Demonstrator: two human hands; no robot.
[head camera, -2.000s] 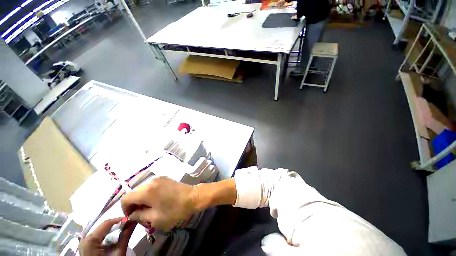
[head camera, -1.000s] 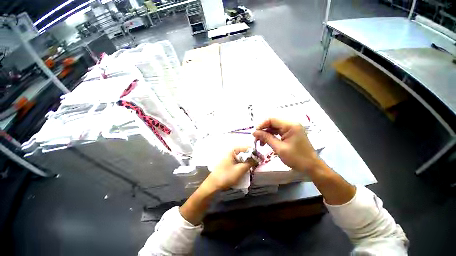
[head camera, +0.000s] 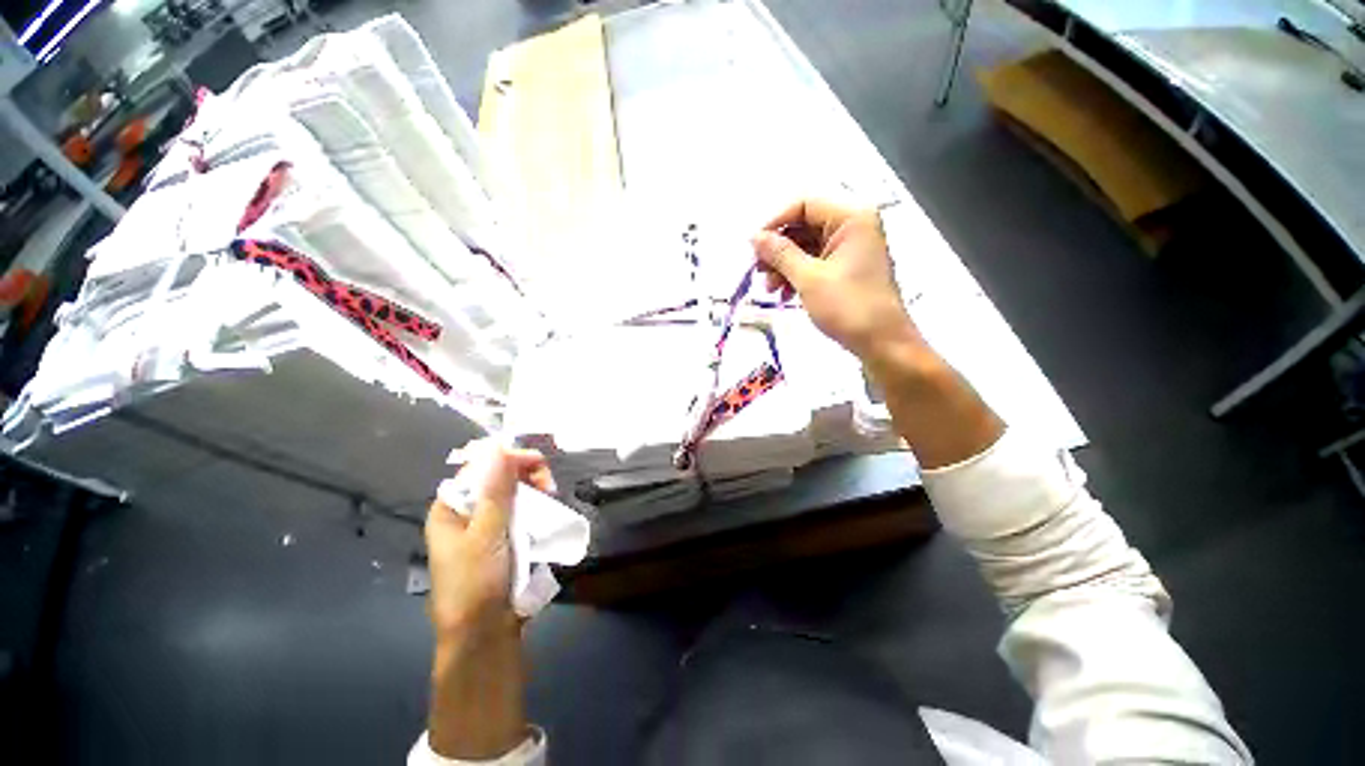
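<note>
A white cut-piece bundle (head camera: 621, 392) lies at the near edge of the table, with a red-and-black patterned tie (head camera: 741, 398) knotted at its front. My right hand (head camera: 838, 277) is above the bundle and pinches the upper end of a narrow dark bluish-purple strip (head camera: 731, 317) that runs down to the bundle. My left hand (head camera: 482, 524) is in front of the bundle, off the table's near edge, and holds crumpled white tags (head camera: 548, 533). Whether they carry writing cannot be told.
On the left stand tall white bundles (head camera: 352, 195) with a red-and-black tie (head camera: 337, 299). A brown board (head camera: 554, 127) lies at the back of the table. Another table (head camera: 1228, 75) stands at the right, with brown sheets (head camera: 1085, 142) beneath it.
My left hand has moved away from the knot, left and down, with the white tags. My right hand has risen and draws the strip up. The view has shifted.
</note>
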